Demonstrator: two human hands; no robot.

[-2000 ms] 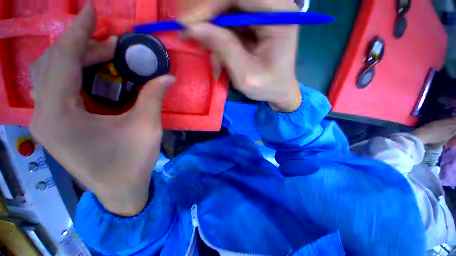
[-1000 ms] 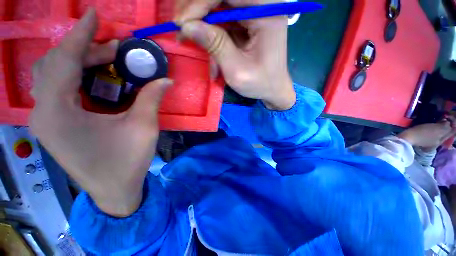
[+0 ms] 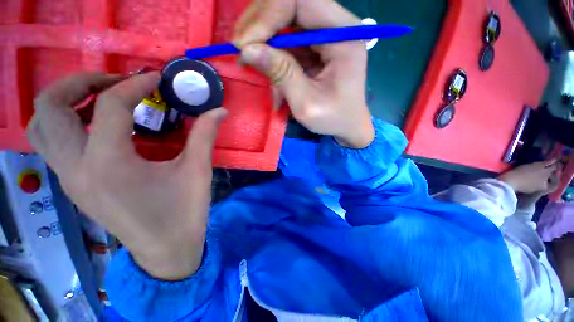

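Note:
My left hand (image 3: 135, 163) holds the bottom cover (image 3: 191, 87), a black disc with a pale round centre, between thumb and index finger over the red foam tray (image 3: 245, 157). The main housing (image 3: 151, 115), with a silver-white rectangle and yellow tape, lies behind and below the cover in a tray pocket, partly hidden by my fingers. My right hand (image 3: 302, 69) grips the blue stick (image 3: 315, 38). The stick's left end is at the cover's upper edge; whether it touches cannot be told.
A red foam pad (image 3: 491, 94) at the right holds paired discs (image 3: 451, 95). A white ring (image 3: 369, 33) is on the green bench (image 3: 403, 69). Another person's hand (image 3: 535, 176) is at the far right. The machine's edge with an emergency stop (image 3: 29, 181) is at the lower left.
The cover and stick's left end have shifted slightly right and down in the picture. My left fingers are more curled, and more of the housing shows. The other person's hands have moved slightly.

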